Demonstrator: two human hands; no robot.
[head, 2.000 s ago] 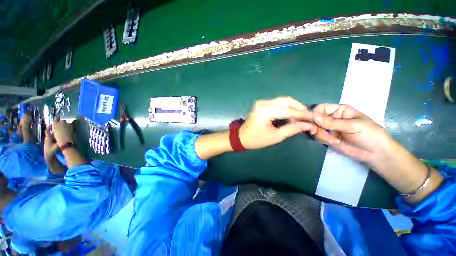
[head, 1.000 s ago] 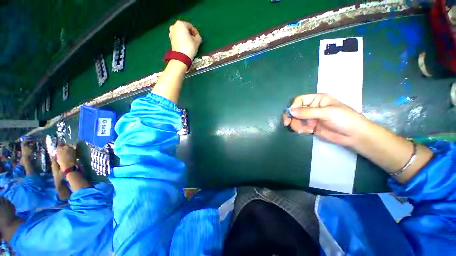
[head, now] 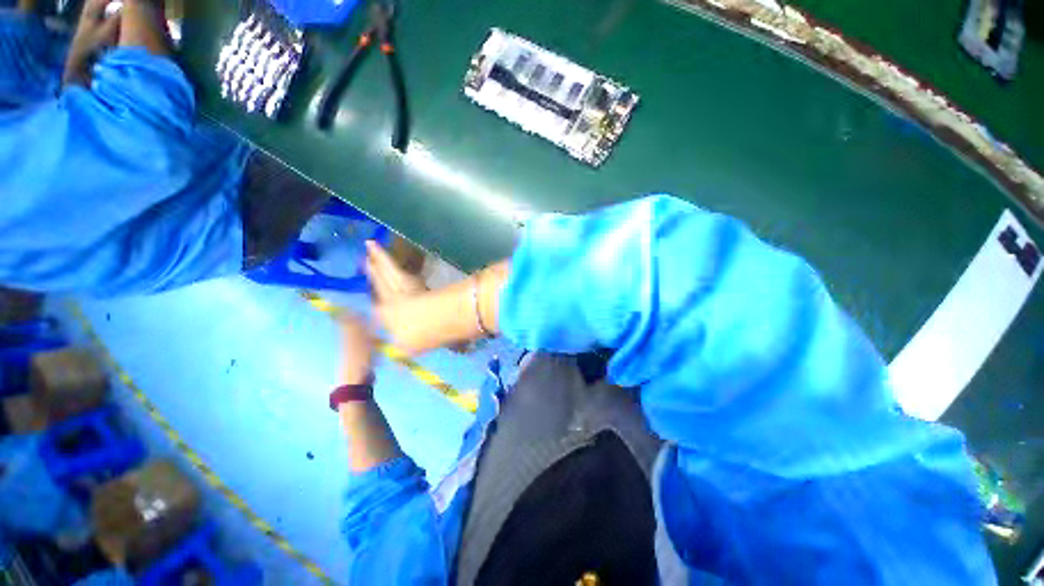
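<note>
My left hand point(head: 357, 347), with a red wristband, is blurred below the bench edge, beside my lap. My right hand point(head: 414, 309), with a thin bracelet, reaches across my body and is close to the left; whether they touch is unclear. Nothing can be made out in either hand. A phone body point(head: 552, 97), silvery-white with a dark strip and circuitry at its right end, lies tilted on the green bench. The white liner strip point(head: 956, 321) lies at the right with black sticker shapes at its upper end, its lower end hidden by my right sleeve.
Pliers point(head: 376, 74) with dark handles lie left of the phone, beside stacked small metallic parts point(head: 261, 65) and a blue bin point(head: 315, 9). A neighbour's blue sleeve is at the left. Boxes and blue crates stand on the floor. Another phone part point(head: 991, 34) lies beyond the chipped edge.
The view has swung left and down. My left hand has left the conveyor, my right has left the strip, and both are now low beside my lap. The phone body is uncovered.
</note>
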